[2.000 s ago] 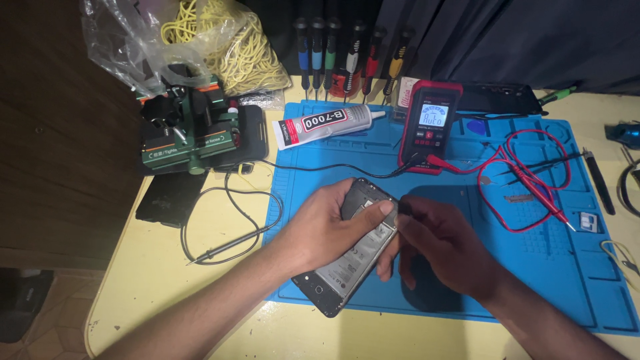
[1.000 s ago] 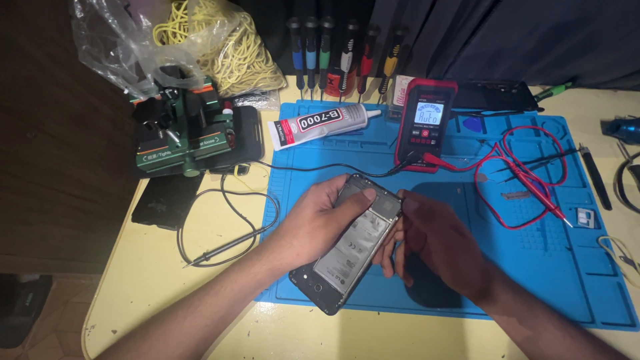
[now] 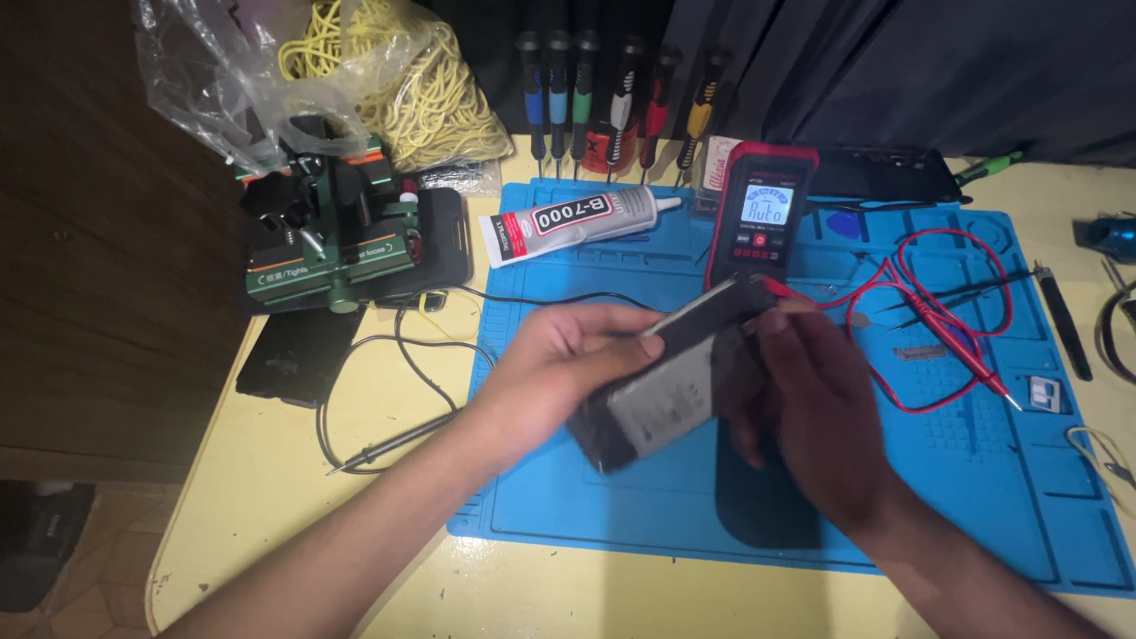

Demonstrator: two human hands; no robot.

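An opened smartphone with its battery showing is held tilted above the blue silicone repair mat; it looks blurred. My left hand grips its left long edge, thumb over the near face. At the phone's upper right end, the fingers of my right hand are closed on its corner; some fingertips are hidden behind it. Just beyond the phone lies a red and black digital multimeter, its display lit. A tube of B-7000 glue rests at the mat's far left.
Red test lead loops on the right; the black probe lies left. A green clamp fixture, bagged yellow cord and upright screwdrivers stand behind. Tweezers, a blade tool and a card tray lie right.
The phone has been lifted and turned, with its upper end swung to the right. My left hand has shifted from its upper part to its left edge.
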